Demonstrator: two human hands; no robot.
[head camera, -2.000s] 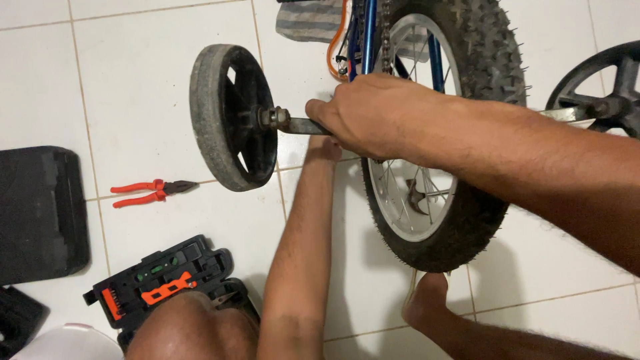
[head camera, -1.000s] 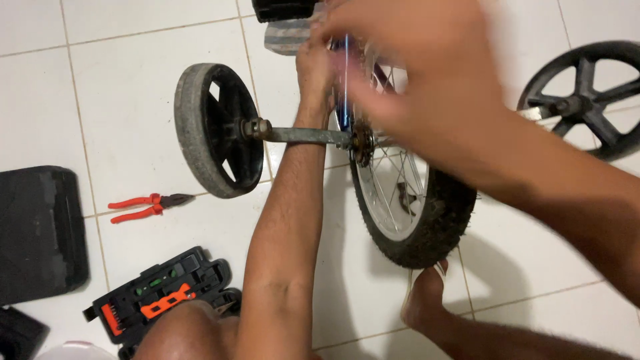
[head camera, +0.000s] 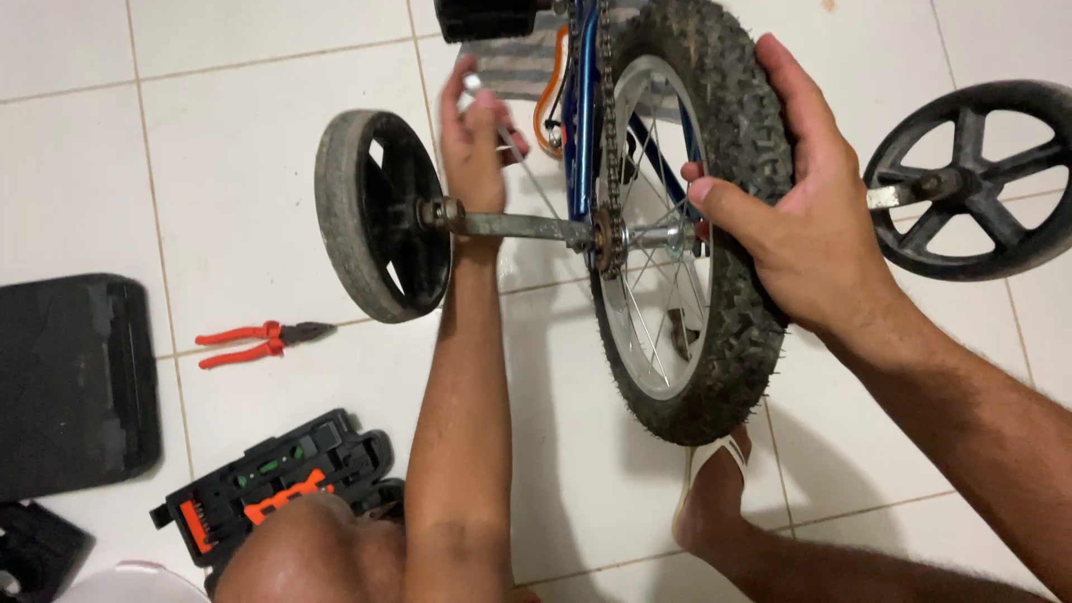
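My left hand [head camera: 477, 155] holds a thin metal rod-like tool [head camera: 529, 174], likely a wrench, that slants down to the hub beside the chain. My right hand [head camera: 816, 218] grips the knobby tire [head camera: 708, 109] of a small bicycle's rear wheel from the right, thumb over the rim. The blue frame [head camera: 583, 126] and the bicycle chain [head camera: 612, 126] run up from the hub. A metal bracket [head camera: 523, 227] links the hub area to the left training wheel [head camera: 381, 216], behind which my left forearm passes. The right training wheel [head camera: 971, 180] stands beyond my right hand.
Red-handled pliers [head camera: 264, 342] lie on the tiled floor at the left. Below them sits an open tool case [head camera: 276, 477] with orange tools. A black case [head camera: 75, 385] lies at the left edge. My foot in a sandal [head camera: 712, 494] is below the wheel; a striped cloth [head camera: 511, 67] is behind the frame.
My right hand, earlier across the bracket and then raised over the hub, now grips the tire. My left hand has moved from beside the frame out to its left, where the tool shows.
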